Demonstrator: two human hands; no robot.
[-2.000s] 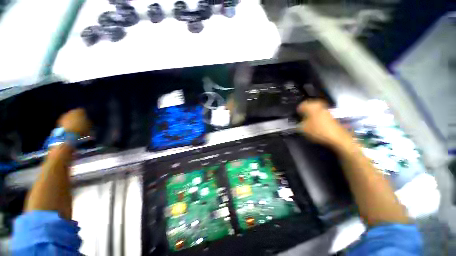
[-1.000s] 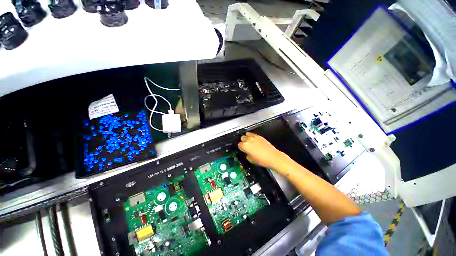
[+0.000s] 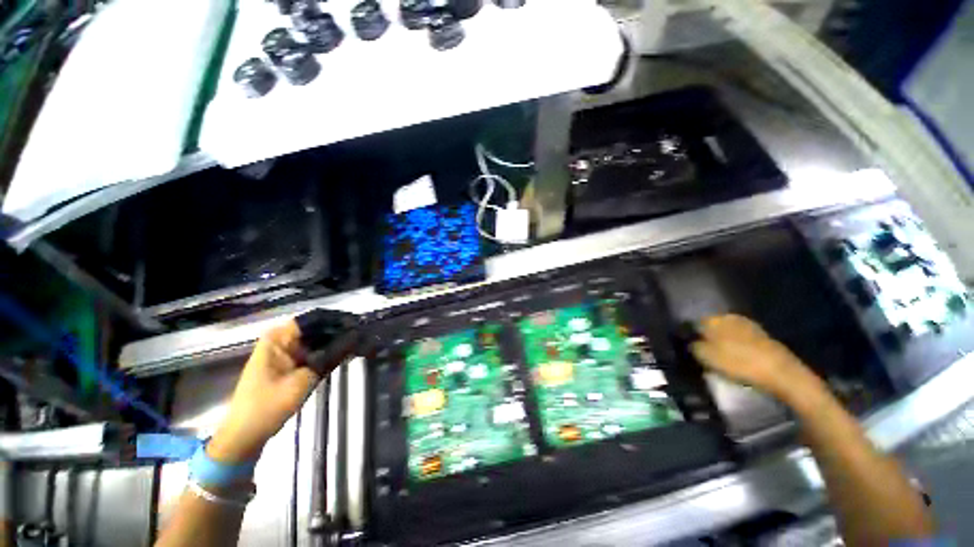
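A black carrier [image 3: 459, 511] lies on the conveyor with two green circuit boards side by side, the left board [image 3: 465, 395] and the right board [image 3: 593, 369]. My left hand [image 3: 272, 379], with a light blue band on the wrist, holds a cluster of small black components [image 3: 326, 331] at the carrier's upper left corner. My right hand [image 3: 742, 353] is at the carrier's right edge; its fingers are blurred, and I cannot tell whether they hold anything.
Behind the rail [image 3: 641, 237] are a bin of blue components [image 3: 433, 248], a left black bin [image 3: 230, 240], a right black tray [image 3: 673, 160] and a white plug adapter [image 3: 513, 224]. Black cylinders [image 3: 368, 19] stand on white foam [image 3: 427, 91]. Another carrier [image 3: 897, 272] is at right.
My left hand has come from the left bin into view at the carrier, with black components in it. My right hand stays by the carrier's right side. The view has swung left.
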